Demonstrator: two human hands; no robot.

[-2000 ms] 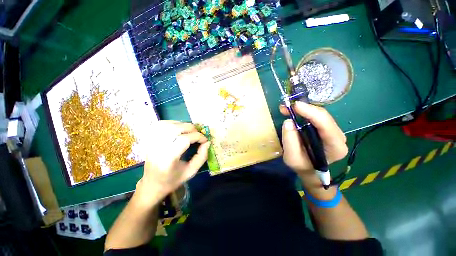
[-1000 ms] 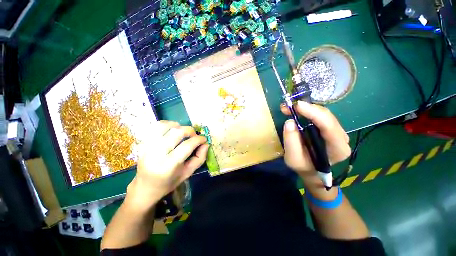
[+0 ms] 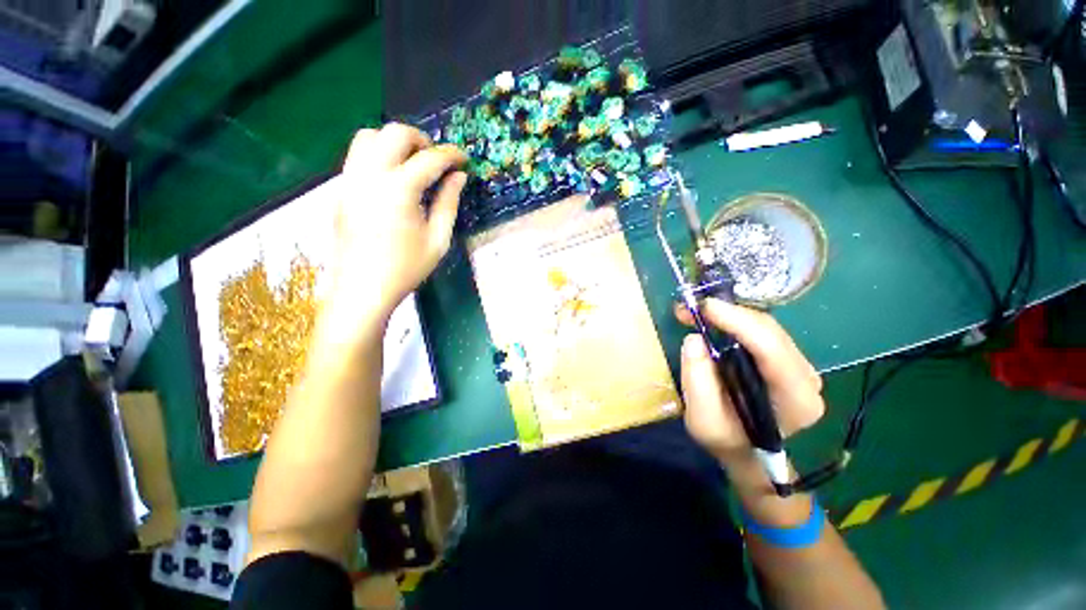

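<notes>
My left hand is at the left edge of the pile of green board assemblies; its fingertips are close together, and I cannot tell if they pinch a piece. My right hand holds the black soldering iron with its thin curved feed tube, tip pointing up and away. The wooden work board lies between my hands, with a small gold pile on it. Small green circuit boards sit at its left edge.
The pin tray, heaped with gold pins, is at left, partly under my left forearm. A round tub with silvery bits stands right of the iron tip. A white stick, the soldering station and black cables are at upper right.
My left hand has left the work board's left edge and moved up to the green pile. The view has shifted, showing more of the bench's far side. My right hand still holds the iron.
</notes>
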